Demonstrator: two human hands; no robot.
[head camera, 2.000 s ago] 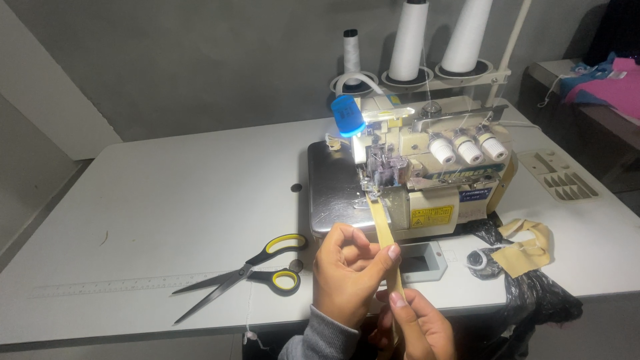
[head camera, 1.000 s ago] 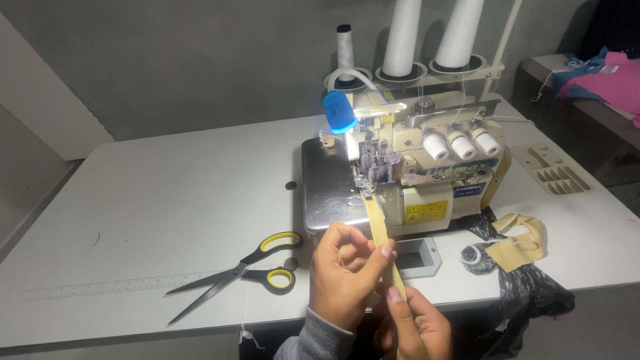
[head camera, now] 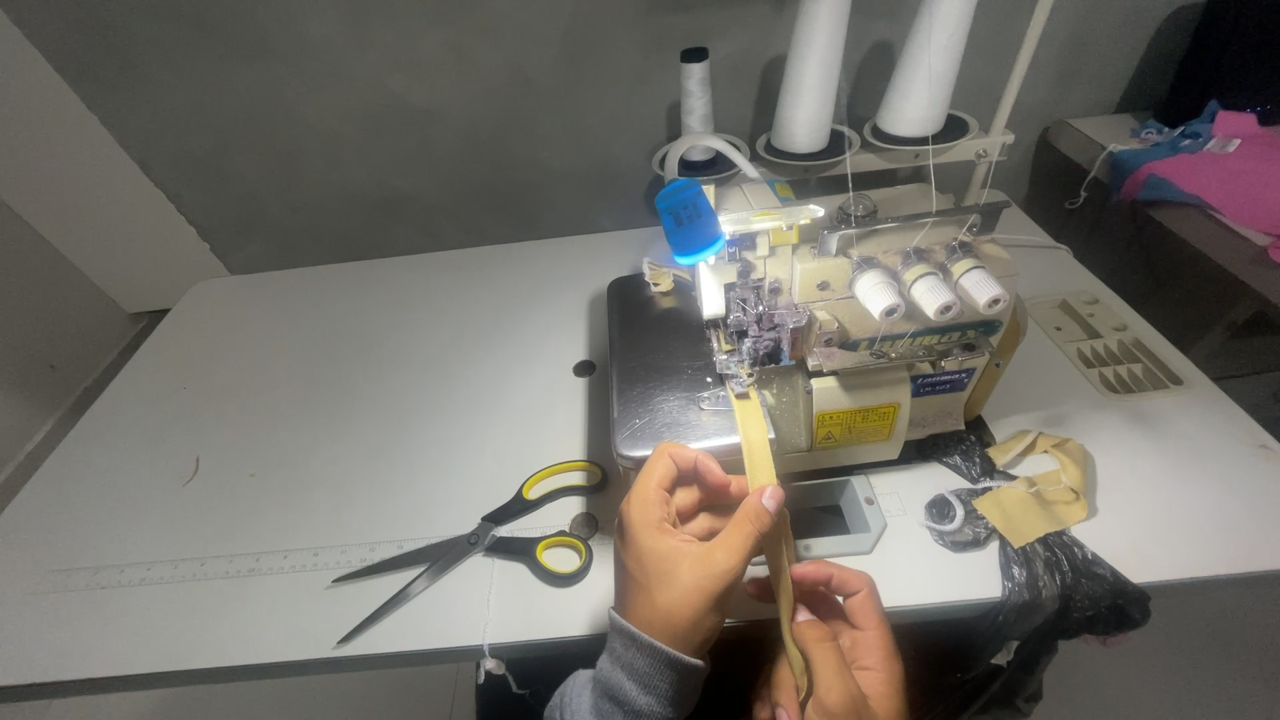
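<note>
A narrow tan fabric strip (head camera: 760,450) runs from under the presser foot of the Lanmax overlock sewing machine (head camera: 860,370) toward the front edge of the table. My left hand (head camera: 685,545) pinches the strip between thumb and fingers just in front of the machine's metal plate (head camera: 660,380). Lower down, my right hand (head camera: 835,640) holds the trailing part of the strip, which looks folded lengthwise. A blue-shaded lamp (head camera: 688,222) lights the needle area. The needle itself cannot be made out.
Open scissors (head camera: 485,540) lie left of my hands, beside a clear ruler (head camera: 250,565). To the right are a tan fabric scrap (head camera: 1040,490) and a black plastic bag (head camera: 1060,580) at the table edge. Thread cones (head camera: 815,80) stand behind the machine. Pink cloth (head camera: 1220,170) lies on another surface.
</note>
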